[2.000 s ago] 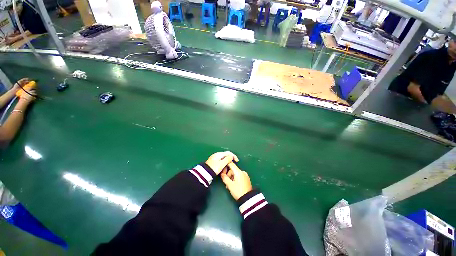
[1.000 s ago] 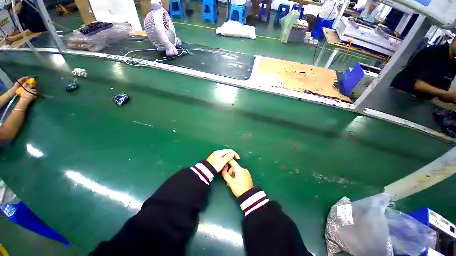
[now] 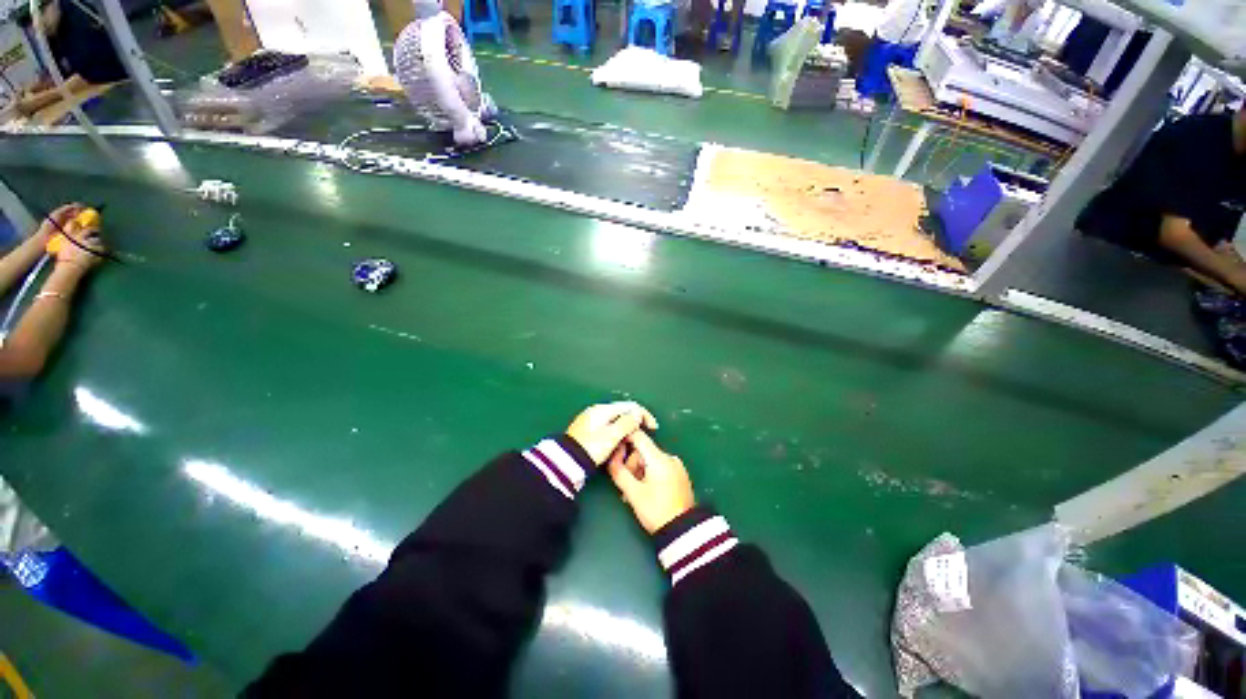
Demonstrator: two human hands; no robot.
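My left hand [image 3: 608,429] and my right hand [image 3: 655,486] rest together over the green conveyor belt [image 3: 451,410], in the middle of the view. Their fingers are curled in and touch each other; no item shows in them. A small dark blue and white round unit [image 3: 373,275] lies on the belt at the upper left. A second dark round unit [image 3: 226,238] lies further left, with a small white item [image 3: 217,190] behind it. Their details are too small to tell.
A clear plastic bag [image 3: 1004,615] of small grey pieces and a blue-white box [image 3: 1192,621] are at the lower right. At left, another person's hands hold a yellow tool [image 3: 75,232]. A fan [image 3: 444,75], brown board [image 3: 820,205] and metal post lie beyond the belt. Another person is at right.
The two round units on the belt have moved to the right. My hands have stayed together in nearly the same place. The person at right has shifted their arms.
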